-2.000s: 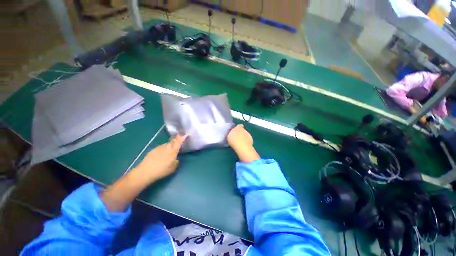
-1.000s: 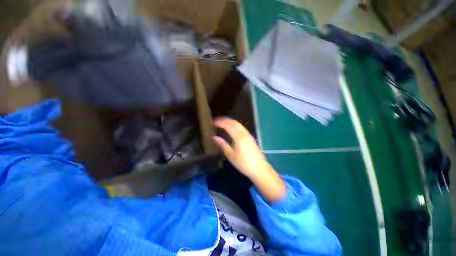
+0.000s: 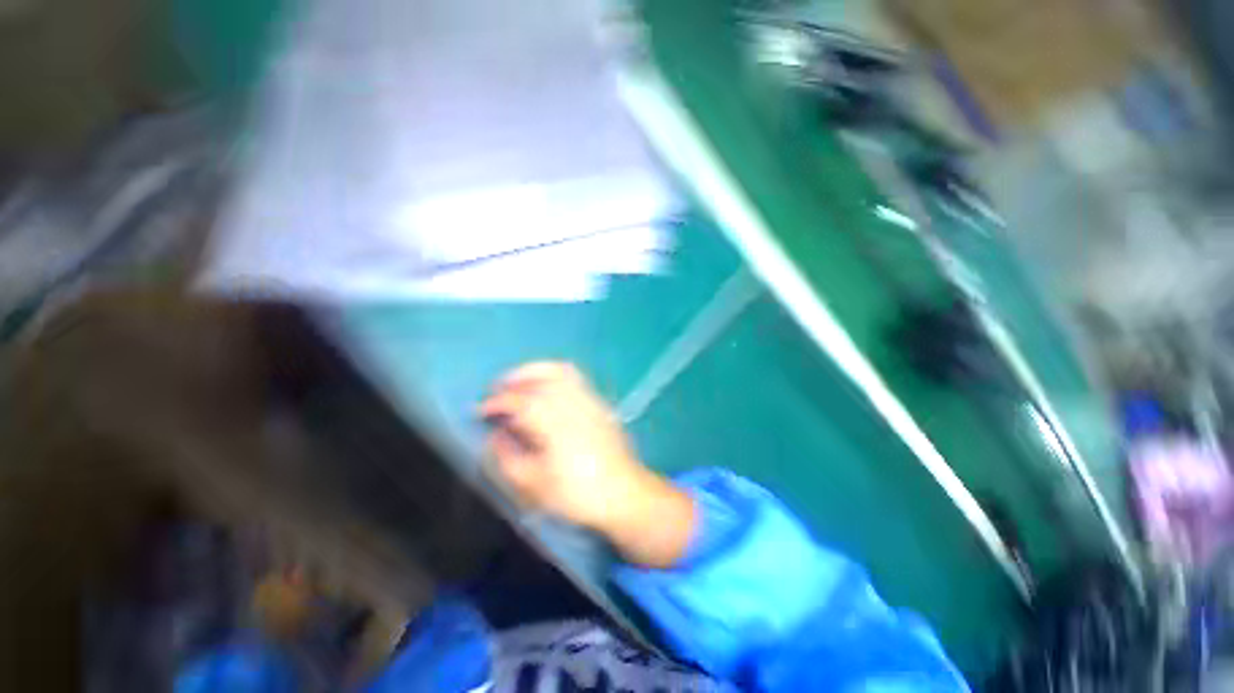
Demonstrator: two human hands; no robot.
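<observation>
The picture is strongly blurred. A stack of flat grey protective bags lies at the upper left of the green bench. My right hand is over the bench's near edge, just below the stack and not touching it. Its fingers are loosely bent and a little apart, with nothing visible in them. A blurred skin-coloured patch near a blue sleeve at the lower left may be my left hand; its fingers and anything in it cannot be made out.
A brown cardboard box is blurred beside the bench at left. White lines run along the green bench. Dark blurred headsets stand along the far side, with more at the lower right. A person in pink is at the far right.
The view has swung from the bench to the box and partly back. The grey bag that my left hand held over the box is no longer visible. My right hand is now over the bench edge.
</observation>
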